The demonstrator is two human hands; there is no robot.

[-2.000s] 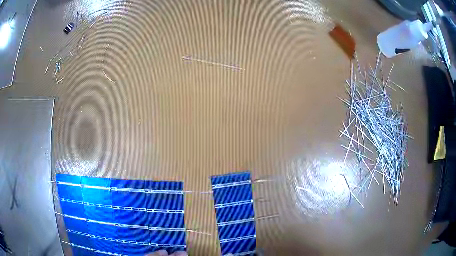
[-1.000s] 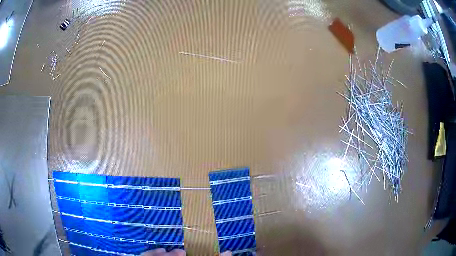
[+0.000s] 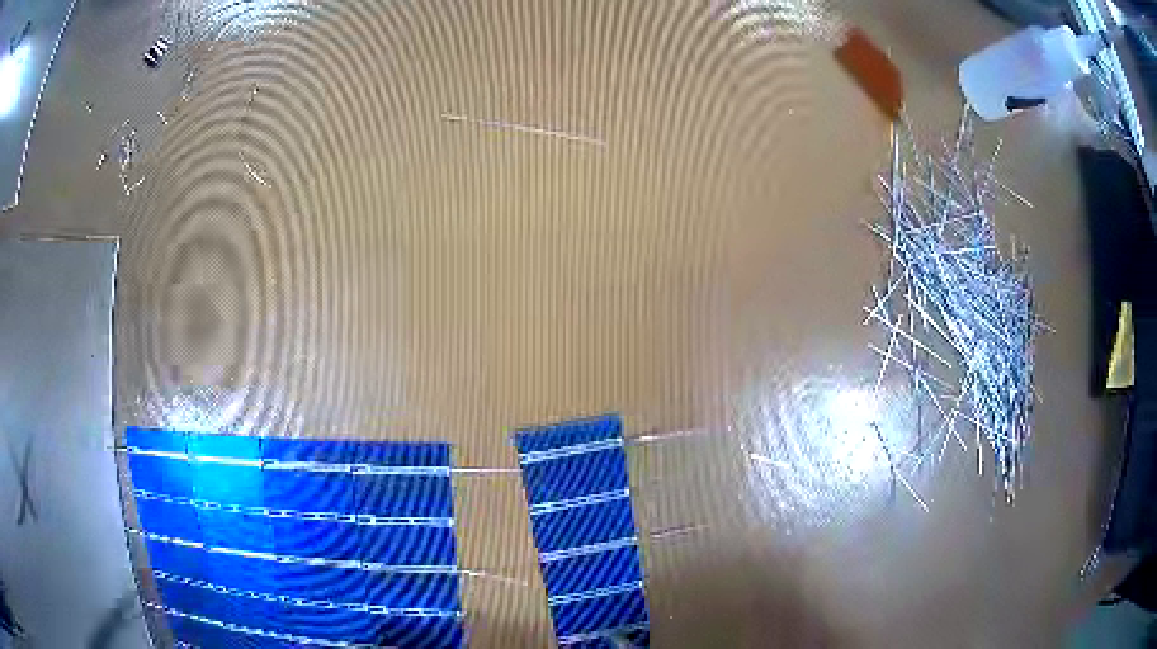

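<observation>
A joined cell block (image 3: 305, 539), blue with silvery lines across, lies at the lower left, cut off by the bottom edge. A single solar cell strip (image 3: 577, 526) lies to its right, apart from it and slightly tilted, its top leaning left. Thin wires stick out from the block's right side across the gap, and others from the strip's right side. No hand can be clearly made out; a small dark blurred shape shows at the strip's bottom edge.
A pile of tabbing ribbon (image 3: 964, 298) lies at right, below an orange-brown piece (image 3: 870, 76) and a white bottle (image 3: 1015, 76). A black object (image 3: 1117, 266) stands at the right edge. A single ribbon (image 3: 523, 128) lies upper middle; a greyish sheet (image 3: 57, 380) lies left.
The fingertips seen earlier at the bottom edge, on the block and at the strip, are gone from view. The strip's top has tilted left. The whole view has shifted slightly.
</observation>
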